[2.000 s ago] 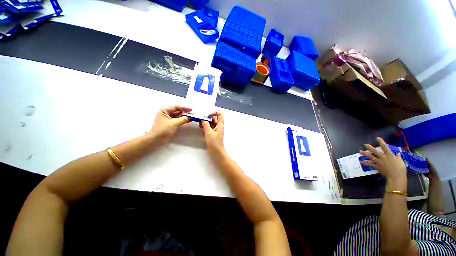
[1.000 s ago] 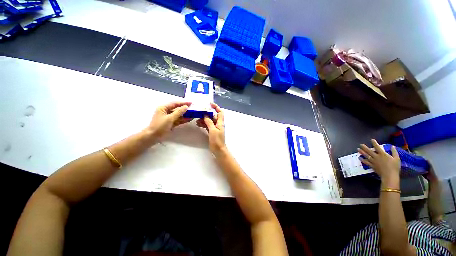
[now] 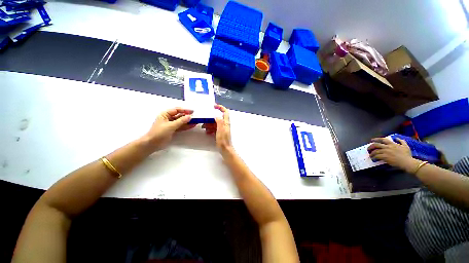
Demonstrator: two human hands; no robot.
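A retail carton (image 3: 199,96), white with a dark-blue shape around a pale picture, is held face up in front of me over the bench. My left hand (image 3: 169,126) grips its near left corner. My right hand (image 3: 222,126) grips its near right corner, some fingers hidden beneath. The near end shows as a blue edge between my hands; whether its flap is fully closed cannot be told. More cartons (image 3: 311,150) lie face up to the right, blue side to the left.
Clear plastic strips (image 3: 162,72) lie on the dark band (image 3: 56,57) ahead. Blue bins (image 3: 232,60) and an orange ring (image 3: 262,65) stand behind. A loose carton pile (image 3: 20,19) is far left. At right, a person's hand (image 3: 393,151) rests on a packed carton row (image 3: 421,150); brown boxes (image 3: 360,77) stand behind.
The held carton first came down and nearer, its blue near end showing, and now its face shows longer. The view has shifted slightly. The neighbour's hand and arm have moved on the carton row.
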